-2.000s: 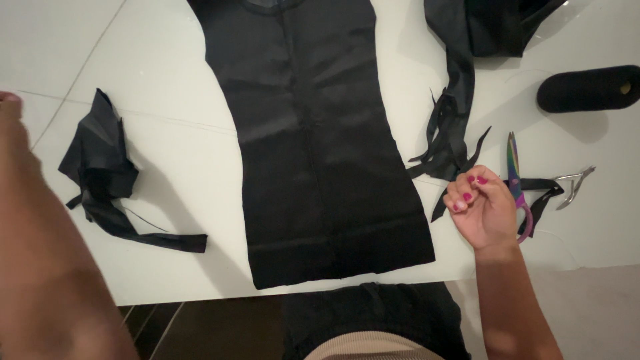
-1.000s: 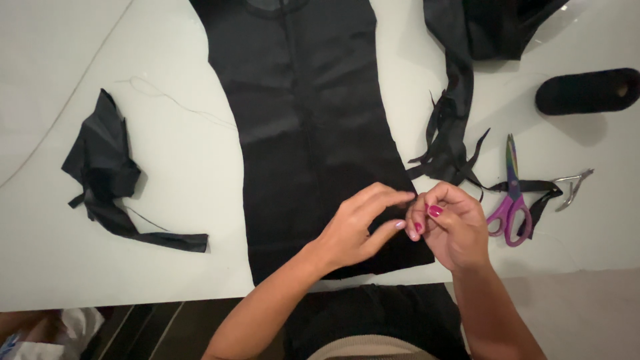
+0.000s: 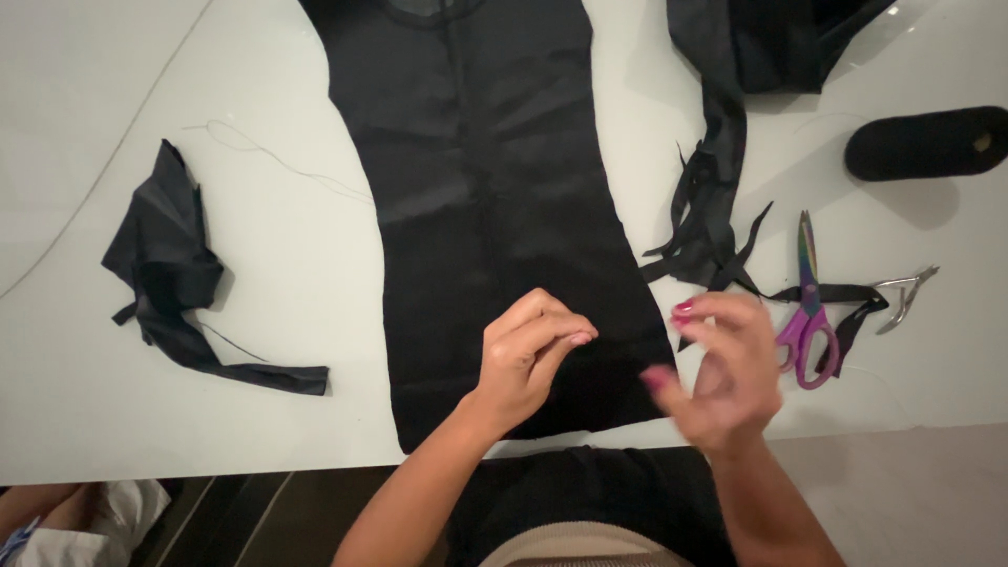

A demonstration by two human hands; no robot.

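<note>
A long black fabric piece point(image 3: 488, 197) with curved side edges lies flat on the white table. Over its lower part is my left hand point(image 3: 531, 358), thumb and fingertips pinched together; whether something thin is between them cannot be told. My right hand point(image 3: 720, 366), slightly blurred, is at the fabric's lower right edge with thumb and fingers apart, holding nothing visible. Close beside it on the right lie purple-handled scissors point(image 3: 807, 315) across a black fabric strip, with metal nippers point(image 3: 909, 295) farther right. A loose thread point(image 3: 268, 153) runs out from the fabric's left edge.
Crumpled black fabric point(image 3: 173, 268) lies at left. Black strips and scraps point(image 3: 720, 157) lie at upper right, near a black thread spool point(image 3: 925, 144) on its side. A pale cord point(image 3: 118, 146) crosses the upper left. At lower left, part of another person point(image 3: 87, 524) shows below the table edge.
My left hand came in from the far left to meet my right hand over the fabric's lower right. Now the hands are apart, and the right hand's fingers have spread.
</note>
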